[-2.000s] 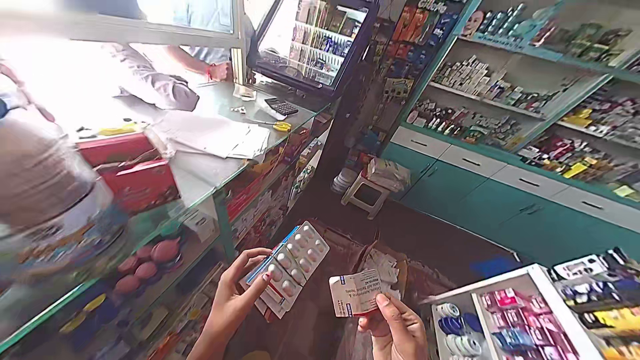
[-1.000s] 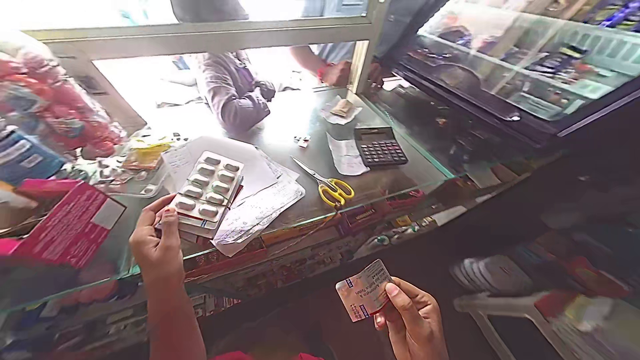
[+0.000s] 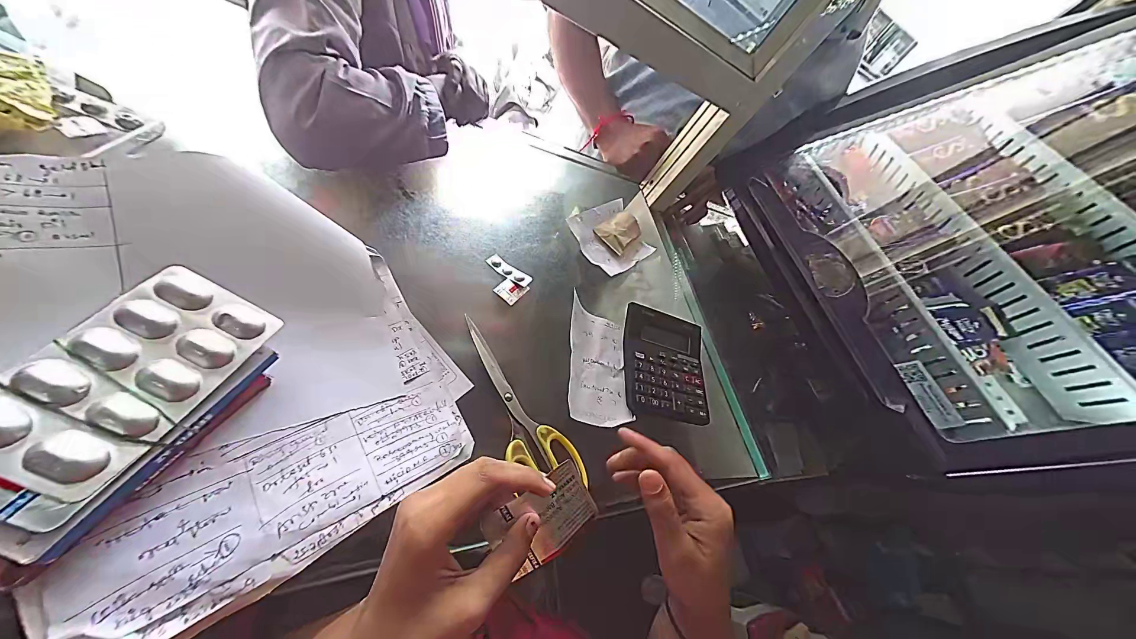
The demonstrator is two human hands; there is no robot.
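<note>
Between the thumb and fingers of my left hand (image 3: 453, 546) is a small foil medicine strip (image 3: 559, 519) bearing print, near the counter's front edge. My right hand (image 3: 679, 528) is just right of it, fingers apart, holding nothing. Scissors with yellow handles (image 3: 510, 390) lie beyond the strip, which partly covers the handles. At the left, a stack of tablet blister packs (image 3: 142, 364) rests on handwritten papers (image 3: 355, 479). A black calculator (image 3: 664, 364) lies beside a paper slip (image 3: 596, 364), and a small cut blister piece (image 3: 508, 277) lies farther back.
Across the glass-topped counter (image 3: 373, 209), one person's sleeve (image 3: 355, 106) and another person's hand with a red wrist thread (image 3: 628, 145) rest near the far edge. A small wrapped packet (image 3: 619, 232) sits on paper. A display cabinet (image 3: 994, 266) stands at the right, beside a window frame (image 3: 683, 71).
The blister packs that my left hand held now lie on the papers. The foil strip has passed from my right hand to my left. The view has turned from the shelves to the counter.
</note>
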